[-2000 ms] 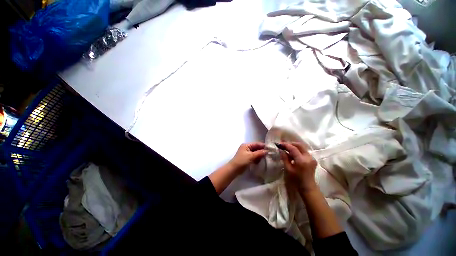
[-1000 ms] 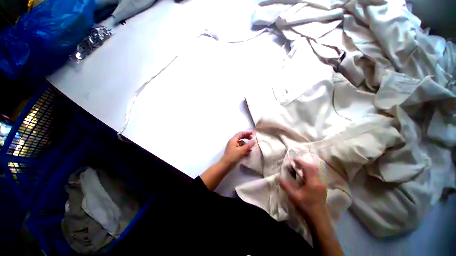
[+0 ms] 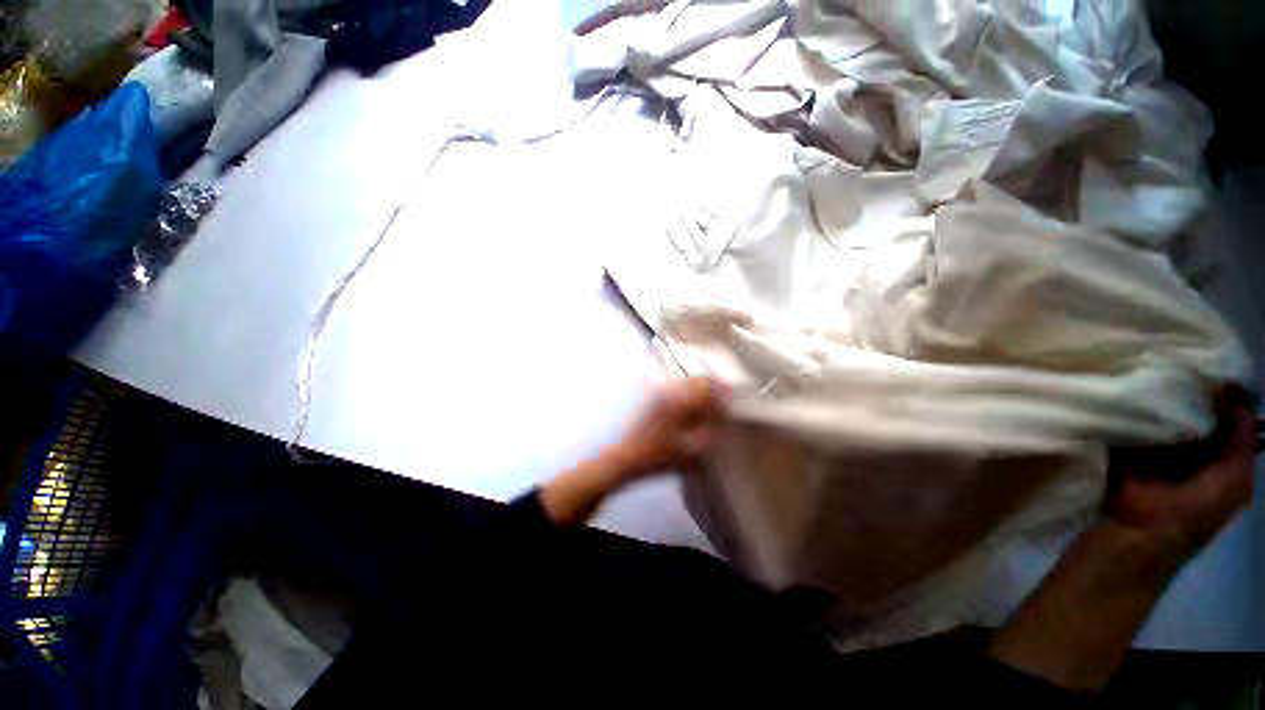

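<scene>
A cream garment [image 3: 916, 472] is stretched between my two hands at the near right of the white table [image 3: 458, 319]. My left hand [image 3: 677, 427] is blurred and grips the garment's left edge. My right hand [image 3: 1190, 479] is near the right rim of the picture and grips its right end, its fingers partly hidden in the cloth. A dark shape shows at the right hand's fingers; I cannot tell whether it is a tool. More cream garments [image 3: 1027, 139] lie heaped behind, touching the held one.
A thin white cord [image 3: 340, 284] lies on the table's left part. A blue plastic bag [image 3: 83, 208] and a crinkled clear bag [image 3: 174, 229] are at the left edge. A blue crate [image 3: 63, 520] stands below left, near grey-white cloth [image 3: 271, 645].
My right hand has moved far right, pulling the garment wide and partly lifting it. My left hand now grips its left edge. The view has turned, shifting the heap and cord leftward.
</scene>
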